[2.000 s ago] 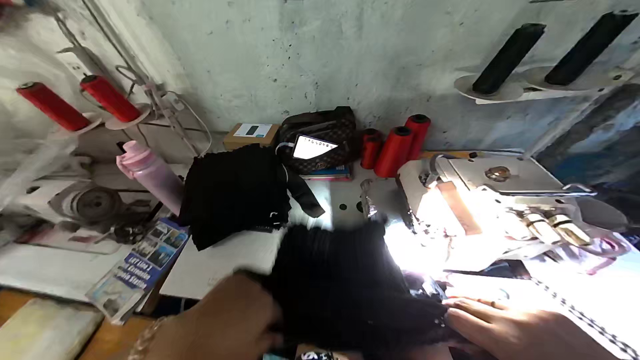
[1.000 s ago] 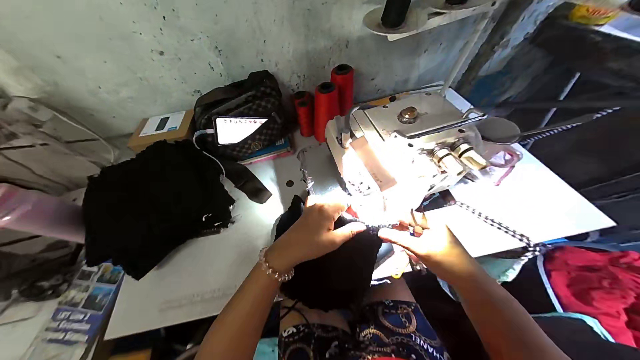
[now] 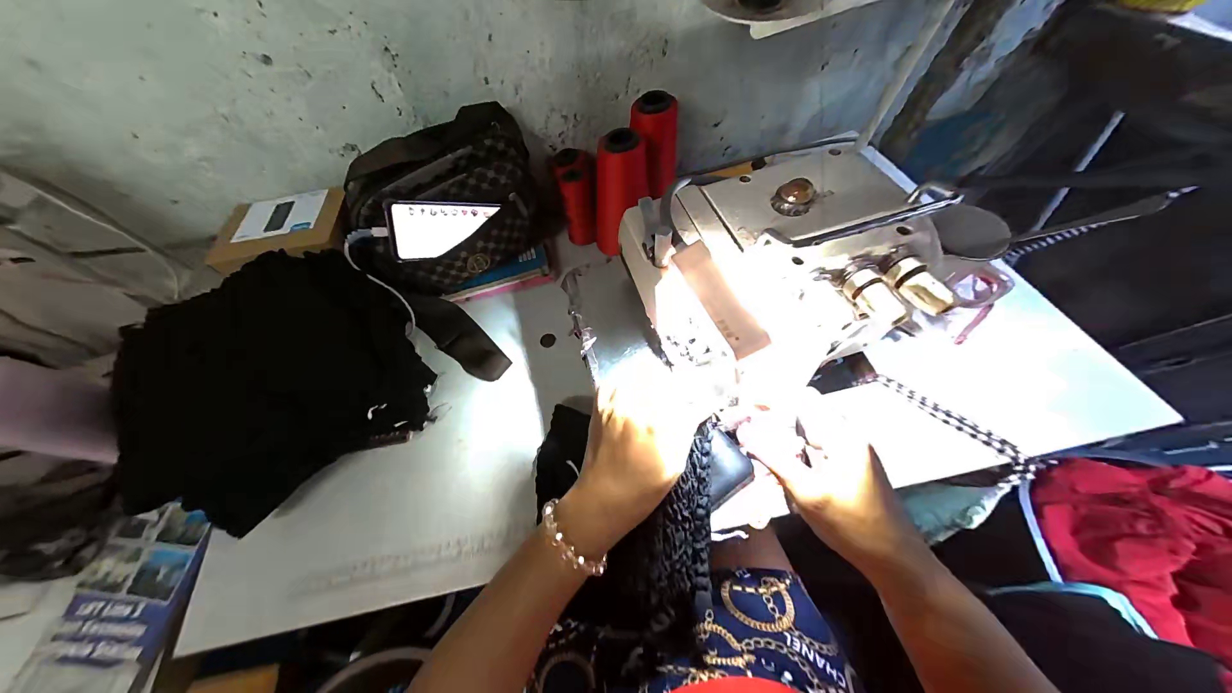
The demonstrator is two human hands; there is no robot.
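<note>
Both hands are at the front of an overlock sewing machine [image 3: 799, 221] under a bright lamp glare. My left hand [image 3: 635, 433], with a beaded bracelet at the wrist, holds down a black gathered fabric piece [image 3: 683, 520] whose ruffled edge hangs toward my lap. My right hand [image 3: 808, 452] is bent close to the machine's needle area, at the upper end of that edge; glare hides its fingertips and whether they grip the fabric. A pile of black fabric pieces [image 3: 269, 375] lies on the table to the left.
Red thread cones [image 3: 622, 192] stand behind the machine. A checkered bag [image 3: 481, 183] with a phone [image 3: 438, 229] and cable leans by a cardboard box [image 3: 279, 226]. A pink bottle [image 3: 58, 409] is far left. A black-and-white cord [image 3: 953, 419] crosses the table's right side; red fabric [image 3: 1136, 539] lies beyond.
The black fabric, spread before the machine two seconds ago, now hangs down toward my lap. Since one second ago, both hands have stayed near the needle area. The view has swung right from the first frame.
</note>
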